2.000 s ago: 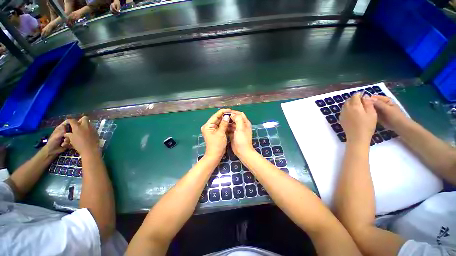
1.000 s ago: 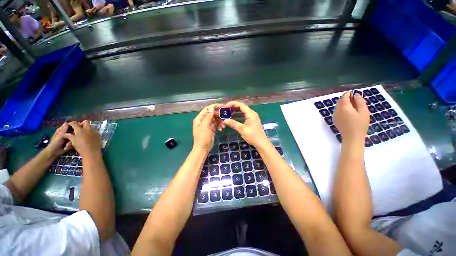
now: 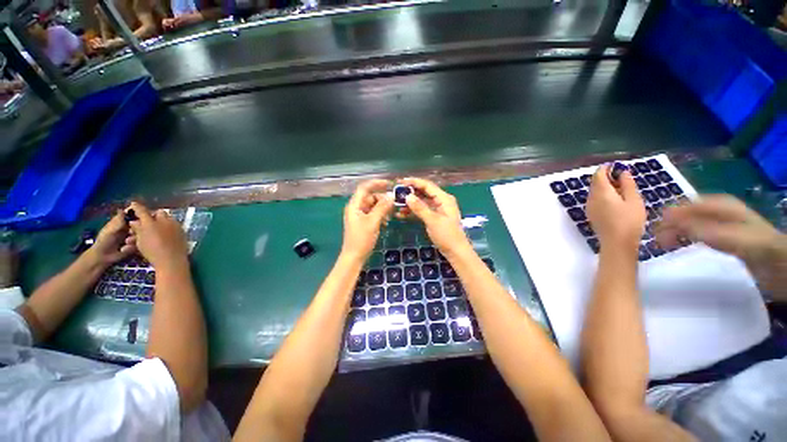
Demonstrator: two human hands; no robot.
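My left hand (image 3: pixel 366 216) and my right hand (image 3: pixel 435 212) are bare and hold one small square unit (image 3: pixel 402 194) between their fingertips. The unit has a black face and a pale edge. They hold it above the far edge of a clear carrier sheet (image 3: pixel 475 235). Rows of black square face pieces (image 3: pixel 414 312) lie on the sheet, partly behind my wrists and forearms. Another small dark square unit (image 3: pixel 304 249) with a pale edge lies on the green bench to the left.
A neighbour's hands (image 3: pixel 151 235) work at another clear sheet on the left. At the right, a neighbour's hands (image 3: pixel 616 211) are over a white backing sheet (image 3: pixel 552 276) with black squares. Blue bins (image 3: pixel 78 164) stand at both sides. A dark green conveyor (image 3: pixel 414 121) runs beyond.
My hands have turned the unit so its black face shows, with the thumbs now at its lower edge. The right neighbour's blurred right hand has come back into view.
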